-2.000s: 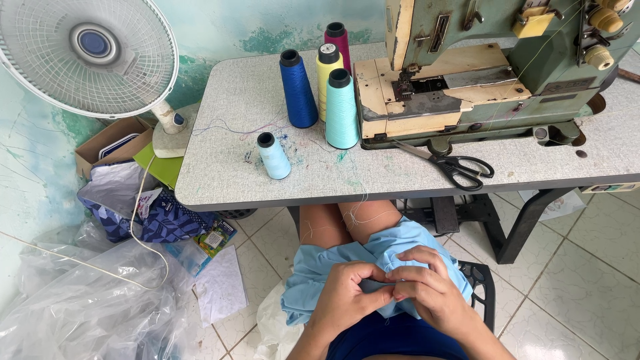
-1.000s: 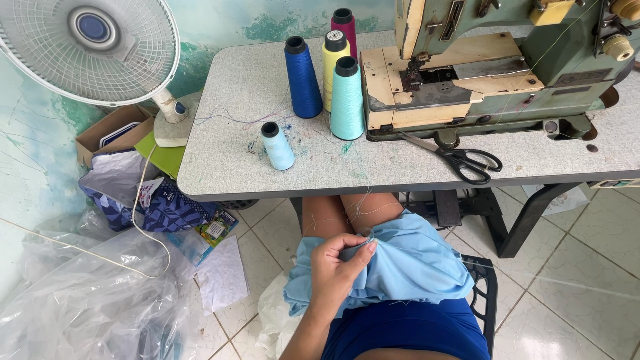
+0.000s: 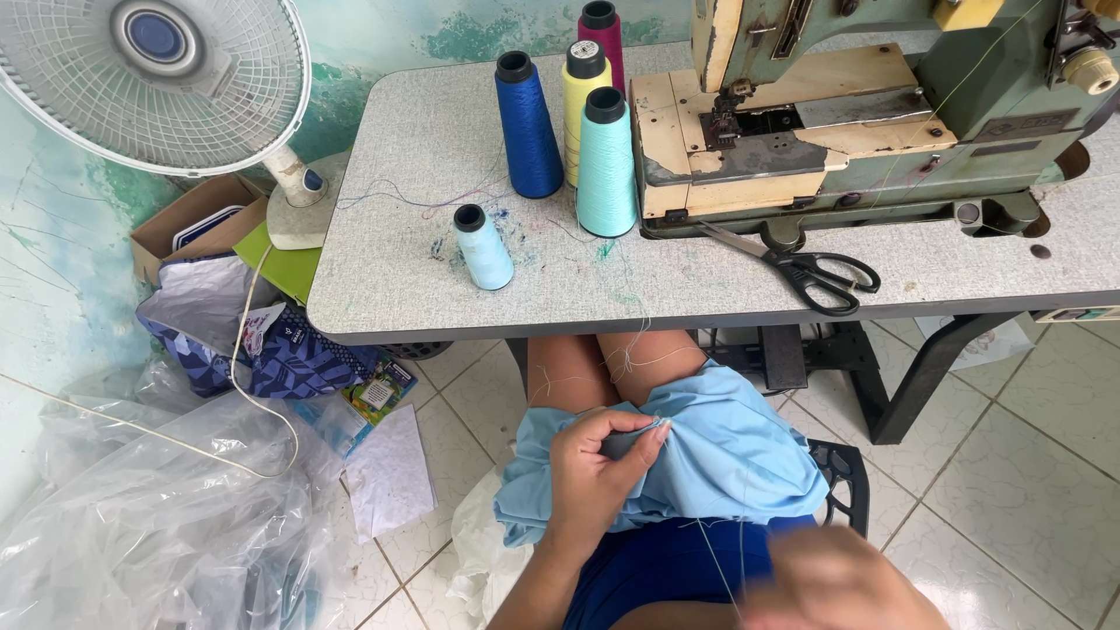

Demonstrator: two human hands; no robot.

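Light blue fabric (image 3: 735, 446) lies across my lap. My left hand (image 3: 604, 464) pinches a gathered bit of it between thumb and index finger. My right hand (image 3: 831, 582) is blurred at the lower right, off the fabric; thin thread (image 3: 717, 560) runs from near the cloth down toward it, and whether its fingers grip the thread is unclear. Loose thread ends lie over my knees. On the table above stand a small light blue thread cone (image 3: 484, 248), a blue cone (image 3: 528, 127), an aqua cone (image 3: 605, 166), a yellow cone (image 3: 573, 114) and a magenta cone (image 3: 604, 44).
An industrial sewing machine (image 3: 787, 131) stands on the table (image 3: 402, 254). Black-handled scissors (image 3: 809, 271) lie near the table's front edge. To the left are a fan (image 3: 157, 79), a cardboard box (image 3: 188, 219), a patterned bag (image 3: 297, 350) and clear plastic sheeting (image 3: 175, 516) on the floor.
Both hands were together at the fabric two seconds ago. My right hand was out of sight one second ago and now shows at the lower right. My left hand still pinches the cloth.
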